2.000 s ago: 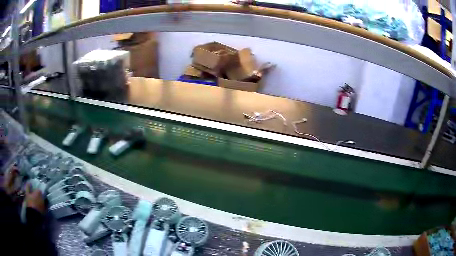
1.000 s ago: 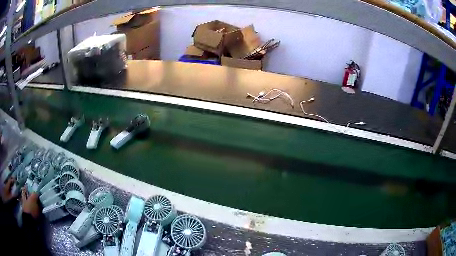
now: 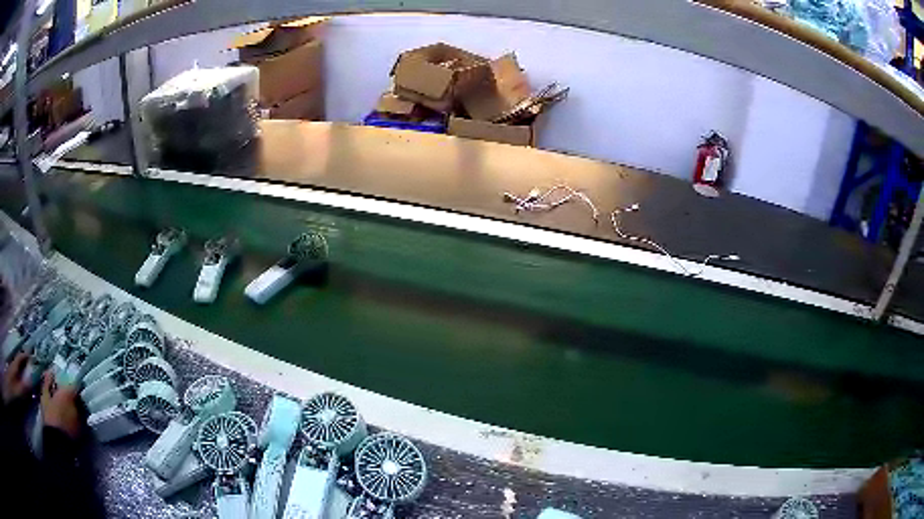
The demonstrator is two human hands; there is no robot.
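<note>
Neither my left hand nor my right hand is in view. Nearest in front, part-built mint-green fans with round spoked heads point(image 3: 390, 467) lie in a row on the silvery bench covering point(image 3: 456, 494). Their handles point down and left, some cut off by the lower edge. More fans point(image 3: 157, 404) are heaped at the left. A small pale mint piece point(image 3: 557, 514) shows at the bottom edge, mostly cut off. Another round head point(image 3: 797, 509) shows at the lower right. Three fans point(image 3: 284, 272) lie spaced on the green belt point(image 3: 486, 345).
Another person's hands point(image 3: 61, 403) and dark sleeves are among the fans at far left. A carton of mint parts point(image 3: 879, 497) stands at the lower right. A metal frame point(image 3: 486, 8) crosses above. Beyond the belt are a dark shelf, white cables point(image 3: 557, 199), a wrapped stack point(image 3: 203, 117), boxes and an extinguisher point(image 3: 709, 164).
The three fans on the belt have shifted right. The view has tilted down since the first frame. The spoked head at the bottom centre has given way to a small pale piece.
</note>
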